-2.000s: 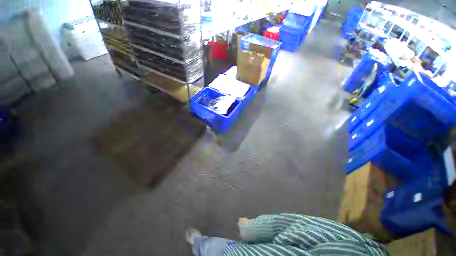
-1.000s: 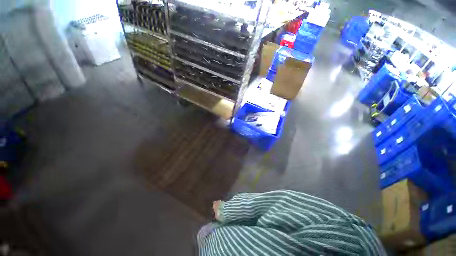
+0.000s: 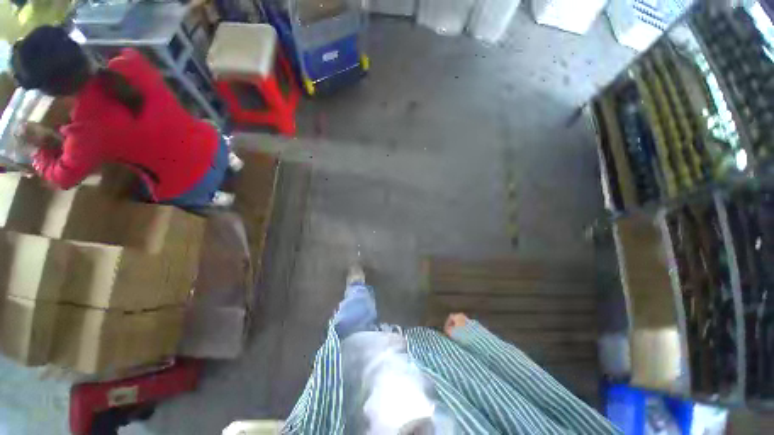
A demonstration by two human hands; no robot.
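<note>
My right hand (image 3: 456,323) is small at the lower middle, at the end of a green-and-white striped sleeve. It hangs over the edge of a brown slatted pallet (image 3: 518,297) on the floor. No object shows in it, but its fingers are too small and blurred to read. My left hand is not in view; only striped cloth shows on that side. Nearest on the left is a stack of brown cartons (image 3: 119,272).
A person in red (image 3: 161,127) bends over the cartons. A red metal part (image 3: 136,392) lies below them. A white-topped red stool (image 3: 243,55) and blue trolley (image 3: 329,55) stand behind. A wire rack (image 3: 662,212) is at right, a blue crate (image 3: 628,408) below it.
The view has swung left. The rack and pallet have shifted right, and the person, carton stack, stool and trolley have come in. The benches and large blue crate stack have left view.
</note>
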